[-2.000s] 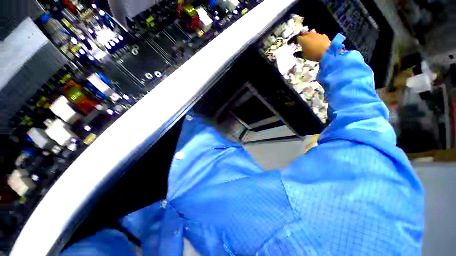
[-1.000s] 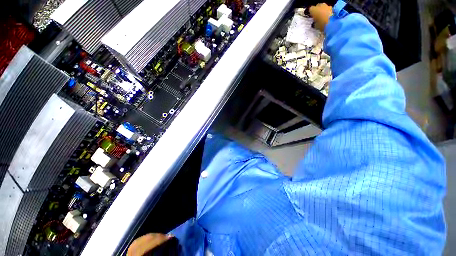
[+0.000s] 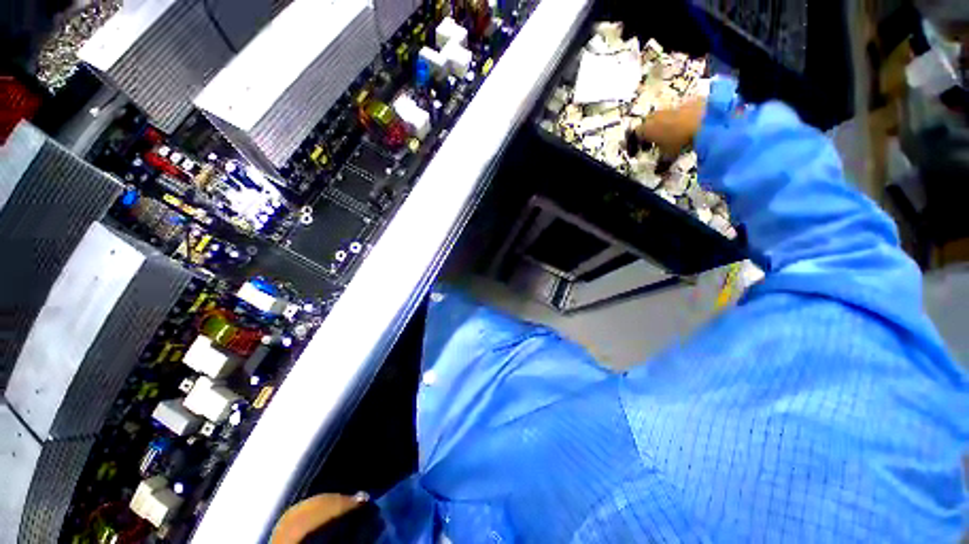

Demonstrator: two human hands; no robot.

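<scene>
My right hand (image 3: 672, 130) is down among the loose cream-white components (image 3: 606, 80) in the black container at the upper right. Dark coverings show at its fingertips; whether it grips a piece cannot be told. My left hand (image 3: 317, 519) is at the bottom edge, cut off by it, with a dark area over its lower part; its fingers are not visible. The black circuit boards (image 3: 332, 218) lie along the left, with white block components (image 3: 210, 398), toroidal inductors and large silver heatsinks (image 3: 80, 292).
The long pale rail (image 3: 361, 308) runs diagonally between the boards and my body. A red heap (image 3: 15, 104) and a silver-grey heap (image 3: 69, 48) are at the upper left. A dark framed object (image 3: 579, 255) is below the container.
My right hand has moved from the container's far edge down into the middle of the heap since one second ago. My left hand came into view after the earliest frame.
</scene>
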